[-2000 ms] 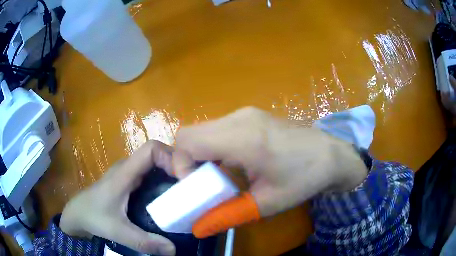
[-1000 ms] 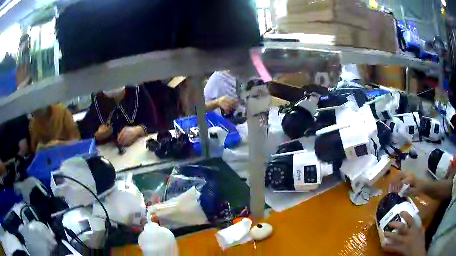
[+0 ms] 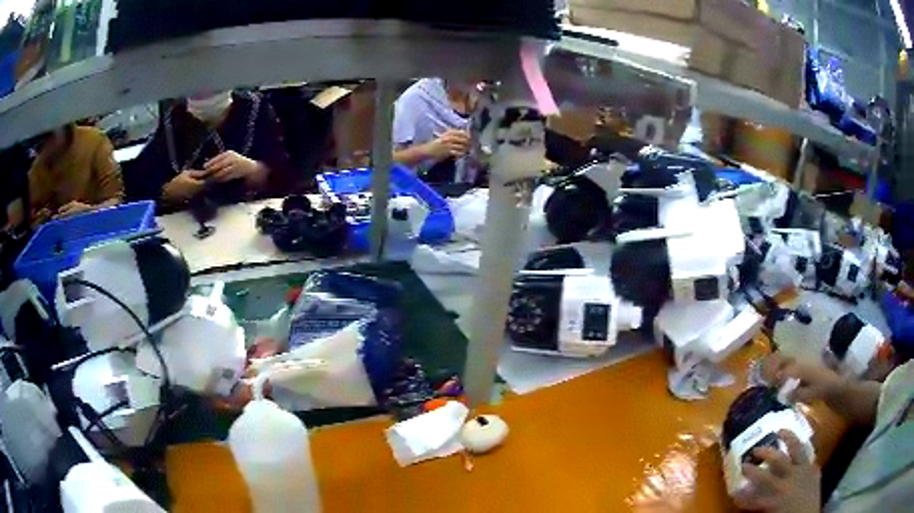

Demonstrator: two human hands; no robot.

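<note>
Neither of my hands shows now; both are below or outside the picture. Nearest in front of me, a translucent white bottle stands upright on the orange-brown bench. To its right lies a crumpled white tissue, touching or close beside a small round white pot with a dark spot on top. A small orange thing shows just behind them. White-and-black cameras are piled at the left with black cables over them.
A grey shelf post rises at the bench's back edge. More cameras are piled behind it to the right. At the right edge, another person's hands hold a camera. Several people sit beyond, near blue bins. A plastic bag lies on green matting.
The view has swung up from my hands, which held a white block against a black camera head, to the line beyond. Since the last frame it has shifted slightly right and down.
</note>
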